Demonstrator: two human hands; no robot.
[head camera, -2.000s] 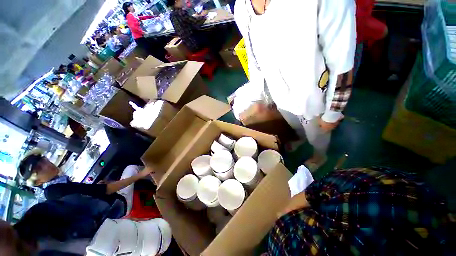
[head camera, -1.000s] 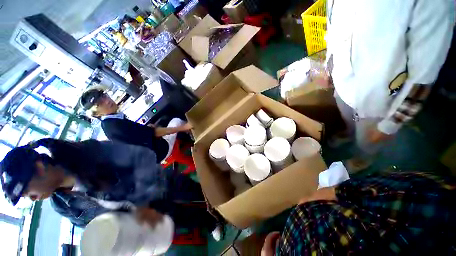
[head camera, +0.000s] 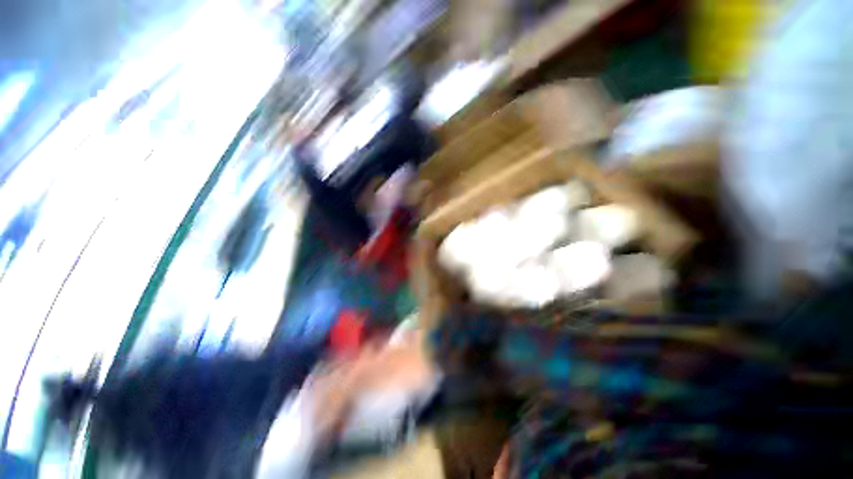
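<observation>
The frame is strongly blurred. Several round white cups (head camera: 533, 248) stand in an open brown carton (head camera: 432, 281) right of centre. A dark plaid sleeve (head camera: 561, 365) crosses below the carton's near side. Near its left end is a blurred skin-toned hand (head camera: 388, 374), apparently my right hand, beside whitish shapes (head camera: 290, 435); whether it holds them cannot be told. A small skin-toned patch (head camera: 503, 463) at the bottom edge may be my left hand, mostly cut off.
A person in white clothing (head camera: 800, 150) stands at the right. A dark-clothed person (head camera: 187, 402) is at the lower left. Red stool-like shapes (head camera: 348, 329) show between them and the carton. A yellow crate (head camera: 725, 37) is at the top right. Bright windows fill the left.
The view has swung and blurred, and the carton sits further right and higher. The plaid sleeve now stretches left across the carton's near side. The white cloth-like piece beside the hand is no longer distinguishable.
</observation>
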